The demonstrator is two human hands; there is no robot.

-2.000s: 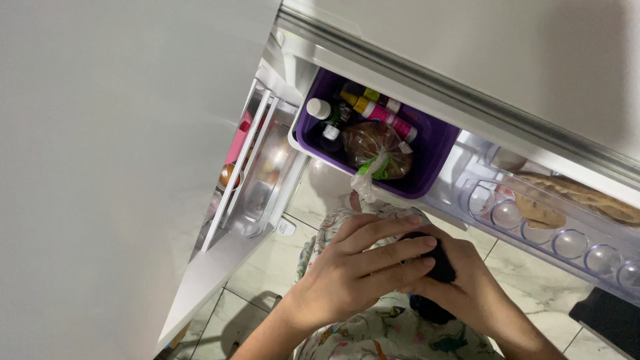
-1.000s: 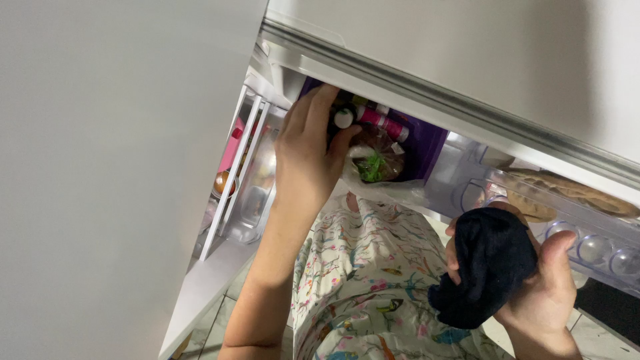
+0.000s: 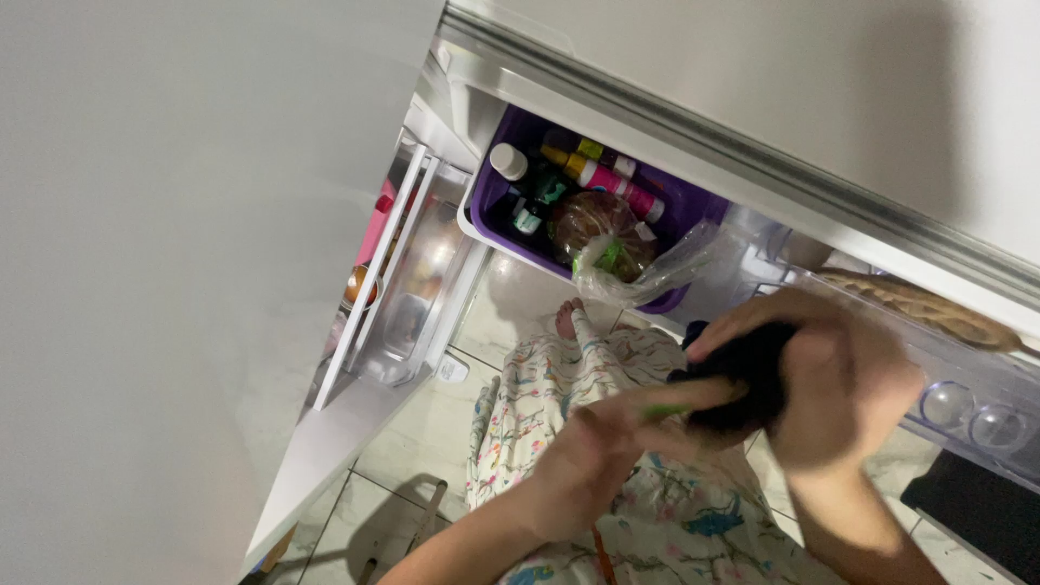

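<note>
My right hand [image 3: 837, 374] is closed around a dark cloth bundle [image 3: 743, 378], right of the middle of the view. My left hand [image 3: 617, 439] reaches to the same bundle from the lower left, blurred, its extended fingers against the cloth. A small green patch shows at these fingers; what it is cannot be told. Above and left of both hands, a purple plastic bin [image 3: 670, 301] in the refrigerator door holds a white-capped bottle [image 3: 509, 162], a pink tube with a yellow cap [image 3: 621, 191] and a knotted clear plastic bag [image 3: 601, 231] with brown contents.
A clear egg rack [image 3: 946, 404] lies at the right, with a brown item [image 3: 926, 305] behind it. At the left, another door shelf [image 3: 414, 309] holds containers beside the large white door panel [image 3: 203, 244]. Below are the patterned garment [image 3: 544, 406] and marble-look floor tiles [image 3: 406, 439].
My left hand has moved from the purple bin to the dark cloth bundle. The plastic bag's loose end now stretches to the right over the bin's edge.
</note>
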